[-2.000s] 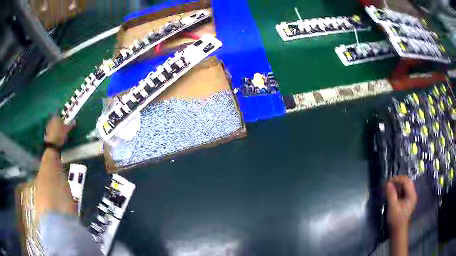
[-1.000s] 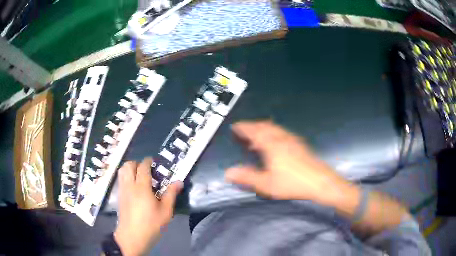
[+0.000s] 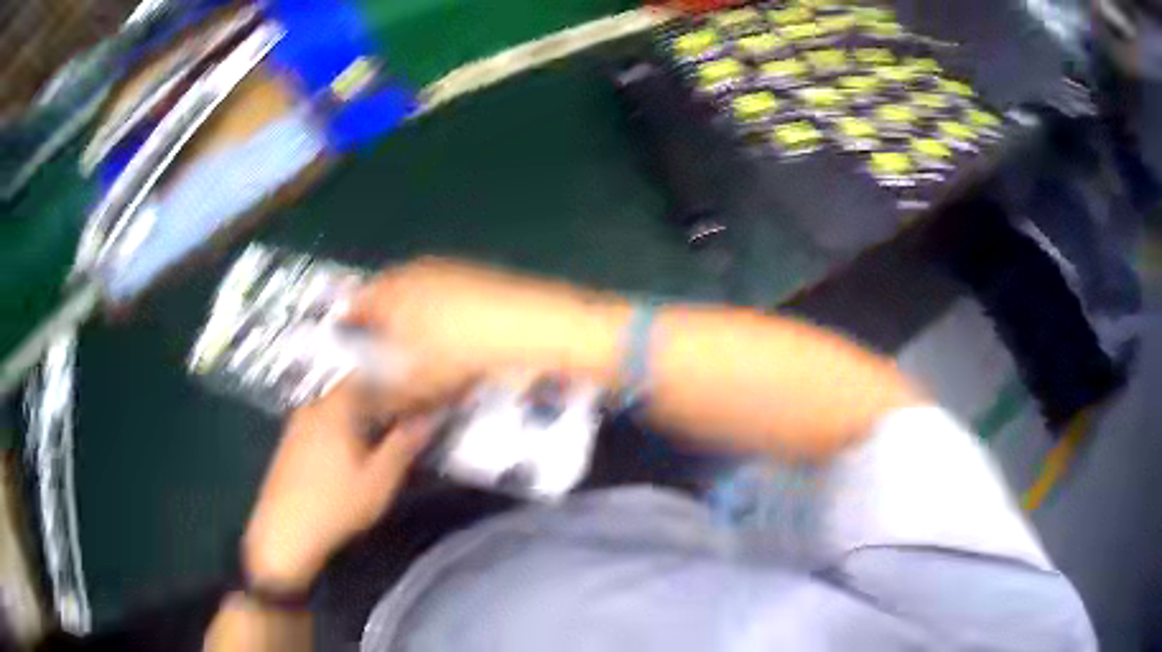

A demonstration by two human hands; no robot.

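A white panel with rows of parts (image 3: pixel 520 439), blurred, lies crosswise in front of me, its far end at the upper left and its other end near my body. My left hand (image 3: pixel 321 465) is on the panel's near side at its middle. My right hand (image 3: pixel 414 325) reaches across the panel and covers its middle. The fingers of both hands overlap and blur there. The frame does not show what the right fingertips touch or whether they hold a small part.
Small boards with yellow parts (image 3: pixel 841 83) lie at the upper right. A black screwdriver (image 3: pixel 669 153) lies left of them. A box of grainy parts (image 3: pixel 223 191) is at the upper left, and another white panel (image 3: pixel 57 484) at the left edge. A dark-clothed person's arm (image 3: pixel 1019 293) shows at right.
The view has turned towards the right. The panel now lies turned the other way, sloping down to the right. My right hand has moved left onto it, beside my left hand.
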